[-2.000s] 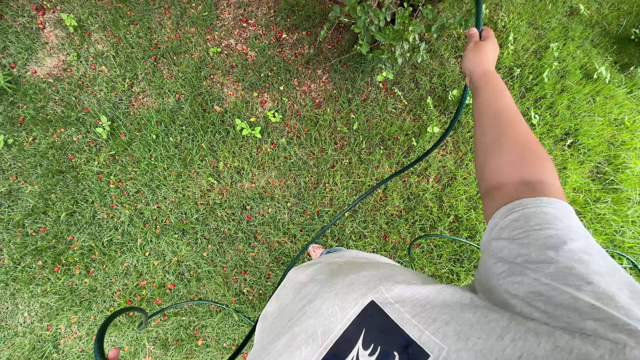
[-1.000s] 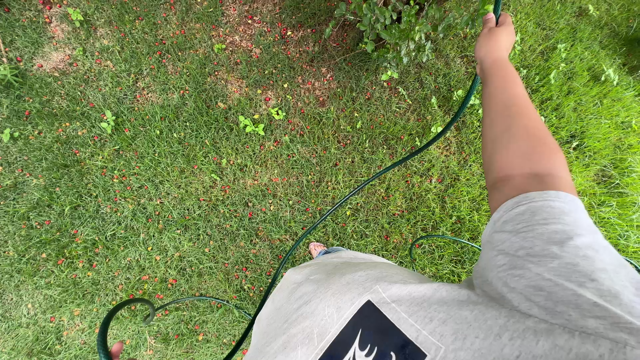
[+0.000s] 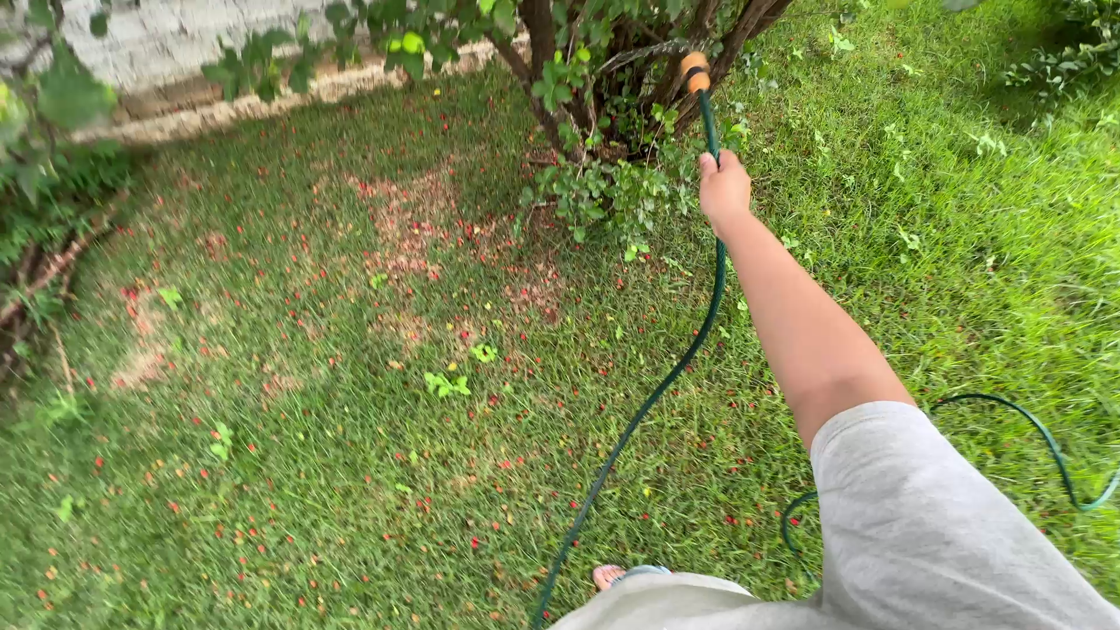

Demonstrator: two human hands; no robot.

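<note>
My right hand (image 3: pixel 725 185) is closed around a green garden hose (image 3: pixel 658 385), a little below its orange and black hose connector (image 3: pixel 696 73). The connector points up toward the stems of a leafy shrub (image 3: pixel 612 79), and a thin spray of water seems to leave it toward the left. From my hand the hose hangs in a curve down to the bottom edge of the view. My left hand is out of the picture.
Small red fruits lie scattered over the grass (image 3: pixel 350 420). A white brick wall (image 3: pixel 201 44) runs along the top left, with foliage and branches (image 3: pixel 52 262) below it. More hose (image 3: pixel 1041 437) loops across the lawn at right. My foot (image 3: pixel 607 575) shows at the bottom.
The view has tilted up, bringing in the wall, the shrub's stems and the hose connector. My left hand, at the lower left before, is no longer seen. My right hand still grips the hose.
</note>
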